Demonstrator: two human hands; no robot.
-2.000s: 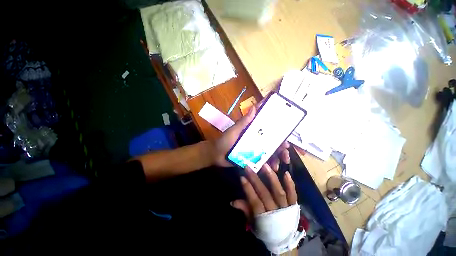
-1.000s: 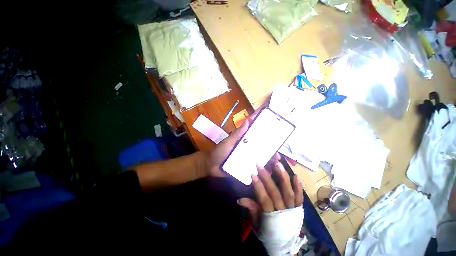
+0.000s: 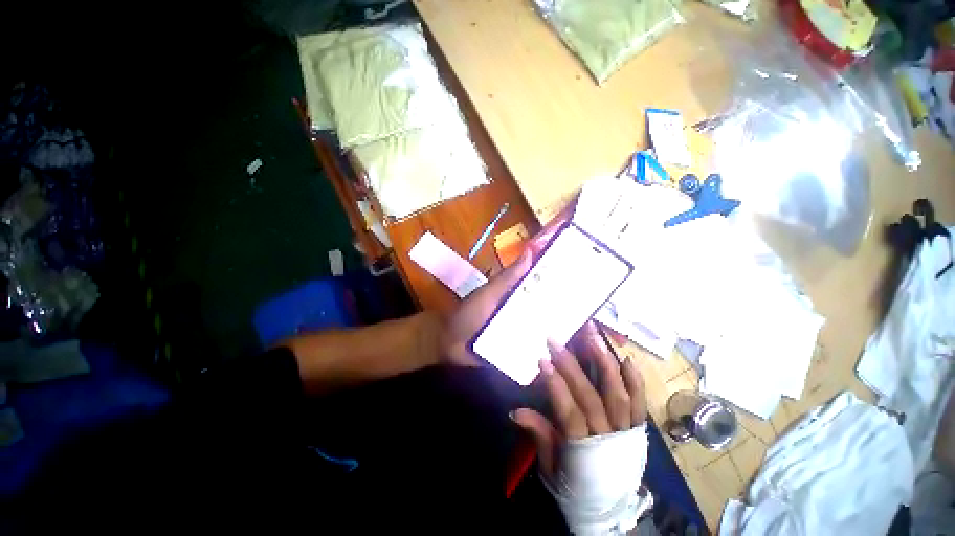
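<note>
A smartphone with a glowing white screen lies tilted in my left hand, which grips it from the left and beneath. My right hand, with a white wrap around palm and wrist, is over the phone's lower right end. Its fingers are spread and hold nothing. The index and middle fingertips are at the screen; whether they touch it I cannot tell. Part of my left hand's fingers is hidden behind the phone.
Beyond the phone, white papers and blue-handled snips lie on the light table. Right of them are glaring clear bags, a metal cup and white garments. A pink slip and bagged green garments lie on the brown desk.
The blue picture at the bottom of the phone screen is gone; the screen is now mostly white. My right hand has shifted slightly down and right. My left hand still holds the phone.
</note>
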